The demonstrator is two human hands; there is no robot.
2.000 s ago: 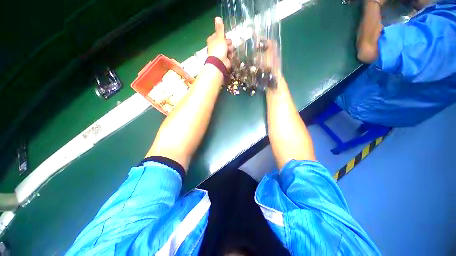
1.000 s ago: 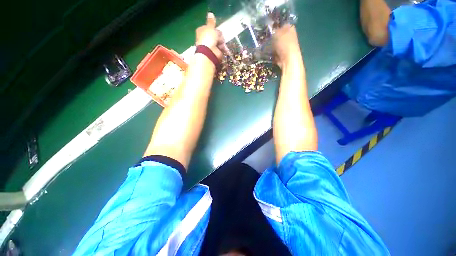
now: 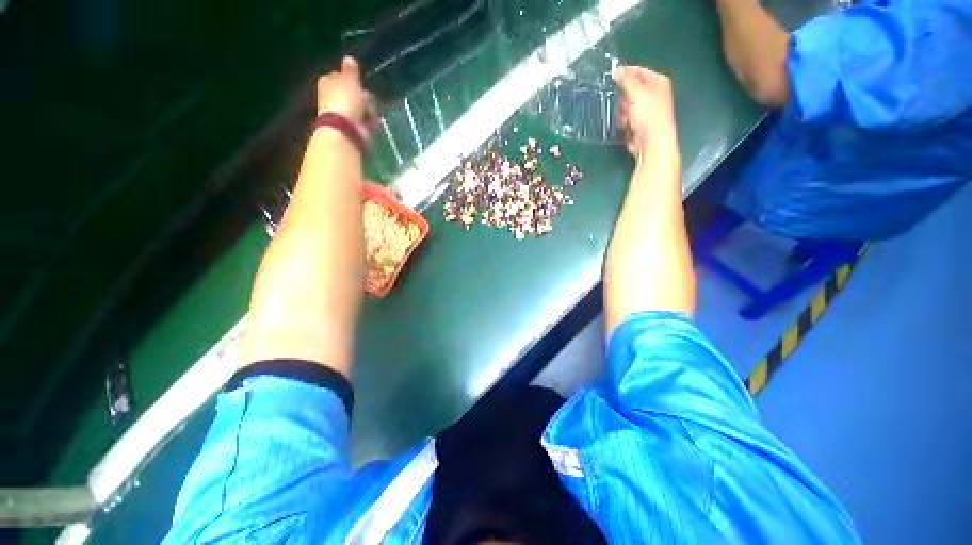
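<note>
A large clear plastic blister tray (image 3: 480,80) is stretched between my two hands above the bench and the white strip. My left hand (image 3: 344,94) holds its left end, a dark red band on the wrist. My right hand (image 3: 644,104) grips its right end. A loose pile of small dark, purple and gold modules (image 3: 509,192) lies on the green mat below the tray. The red-orange parts bin (image 3: 414,218) holds small pale tan pieces; my left forearm hides its left part.
A part-built phone (image 3: 117,390) lies on the green conveyor at the left. The white strip (image 3: 165,426) runs diagonally between belt and bench. Another worker in a blue smock (image 3: 874,117) sits at the right, forearm near the bench edge.
My left hand has moved left, over the belt, and my hands are farther apart with the tray spread between them. The module pile is now uncovered on the mat.
</note>
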